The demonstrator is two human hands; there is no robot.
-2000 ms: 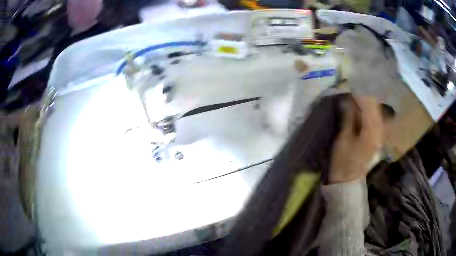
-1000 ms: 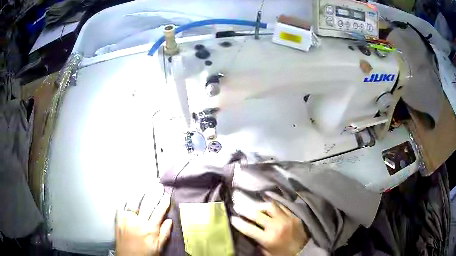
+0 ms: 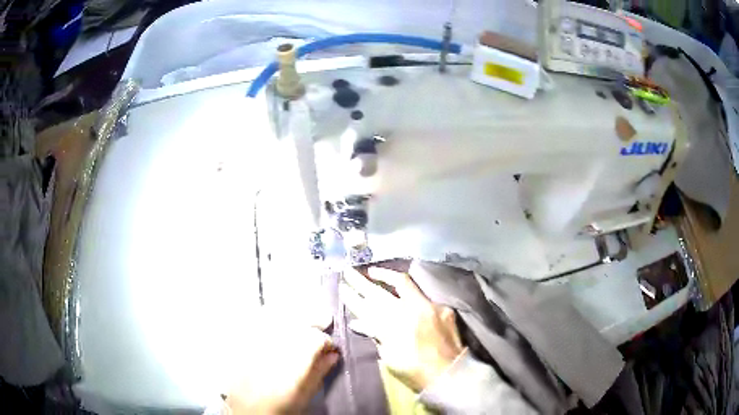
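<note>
Dark purple-brown cloth (image 3: 356, 374) runs in a narrow strip up to the needle area. My left hand (image 3: 284, 377), overexposed and cut off by the bottom edge, pinches its left edge. My right hand (image 3: 409, 324) lies over the cloth, fingertips just below the presser foot area; whether it grips is unclear. Taupe cloth (image 3: 559, 332) spreads in folds to the right. A yellow-green patch (image 3: 401, 395) shows partly under my right wrist. The metal presser foot area (image 3: 328, 247) is blurred by glare below the white machine head (image 3: 454, 170).
A cream spool or fitting (image 3: 287, 77) stands at the head's left end, near a blue hose (image 3: 365, 40). A white carton (image 3: 504, 71) and a control box (image 3: 595, 40) stand behind. Grey cloth hangs at the far left (image 3: 24, 267) and the far right (image 3: 701, 134).
Both hands and the dark cloth have moved up toward the needle. The left hand has gone from lying flat to pinching the edge. The yellow-green patch is now mostly covered.
</note>
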